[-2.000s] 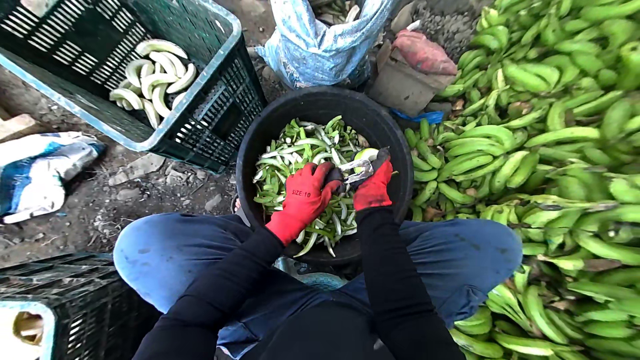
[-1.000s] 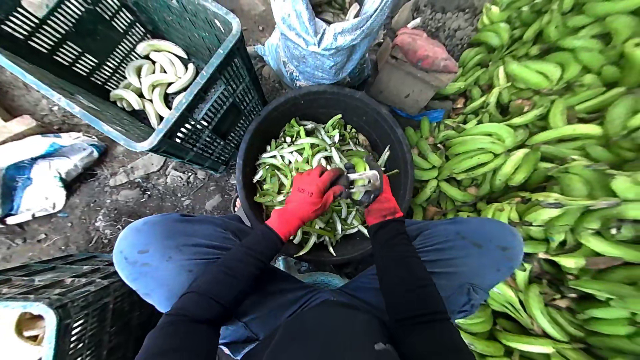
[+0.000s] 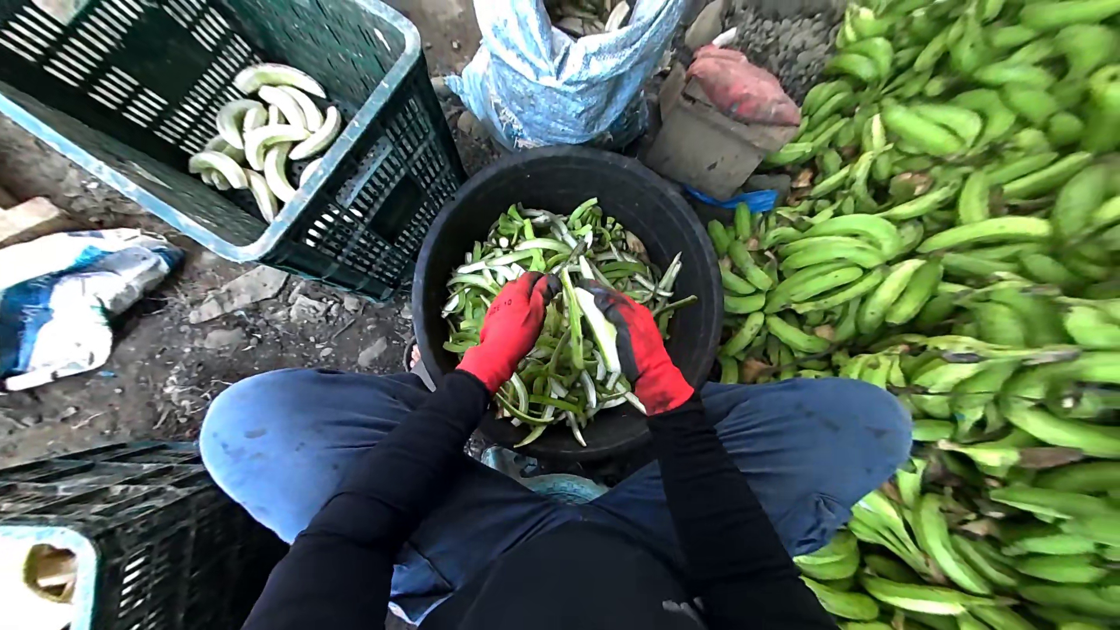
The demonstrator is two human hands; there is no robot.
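Observation:
Both my hands wear red gloves with dark fingers and are over a round black plastic tub (image 3: 567, 166) between my knees. My right hand (image 3: 637, 337) is closed around a partly peeled green banana (image 3: 598, 328), whose pale flesh shows. Beside it, my left hand (image 3: 516, 322) has its fingers curled near the banana's upper end; whether they hold a small tool or a strip of peel cannot be told. A strip of green peel (image 3: 574, 324) stands between the hands. Below them, many green and white peel strips (image 3: 542, 394) fill the tub's bottom.
Peeled bananas (image 3: 278, 131) lie in a green plastic crate (image 3: 367, 188) at the upper left. A large heap of green bananas (image 3: 989, 289) covers the right side. A blue-white woven sack (image 3: 560, 92) stands behind the tub, beside a block (image 3: 713, 149). Another crate (image 3: 149, 534) is at lower left.
My hands have come to a more upright pose over the tub's middle. The metallic thing seen between them earlier no longer shows, and a long peel strip now stands beside the banana.

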